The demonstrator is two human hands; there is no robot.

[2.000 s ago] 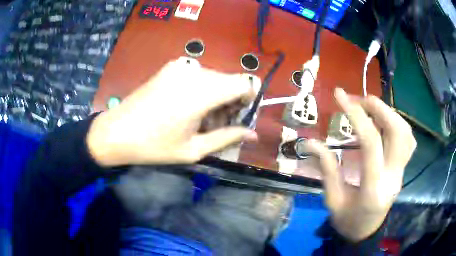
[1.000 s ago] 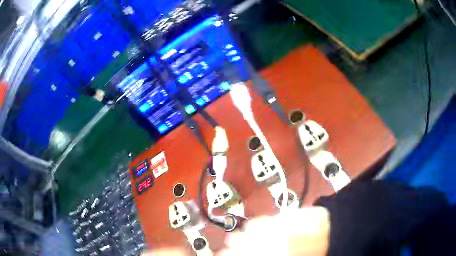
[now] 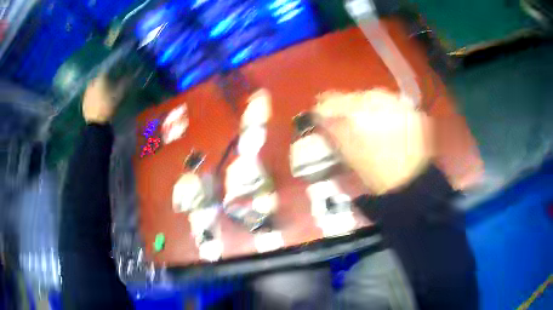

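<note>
The red-brown test box point(image 3: 291, 72) fills the middle, and the frame is strongly blurred. Cream sockets point(image 3: 312, 156) and silvery-white plates with dark round holes point(image 3: 330, 206) line its front. A pale plug point(image 3: 257, 109) stands on the box, left of centre. My right hand point(image 3: 382, 136) is over the right part of the box; its fingers are blurred, and whether it holds anything cannot be told. My left hand point(image 3: 100, 100) is stretched out beyond the box's left rear corner; its fingers and anything in them are too blurred to tell.
The lit blue tester display point(image 3: 230, 30) is behind the box. Small red and blue meters point(image 3: 151, 138) and a green round button point(image 3: 159, 242) are on the left. A white cable point(image 3: 388, 51) crosses the right rear. A green mat board point(image 3: 479, 24) lies at the right rear.
My left hand now shows, reaching out at the upper left. My right hand has lifted from the front row to over the right part of the box. The camera view has turned.
</note>
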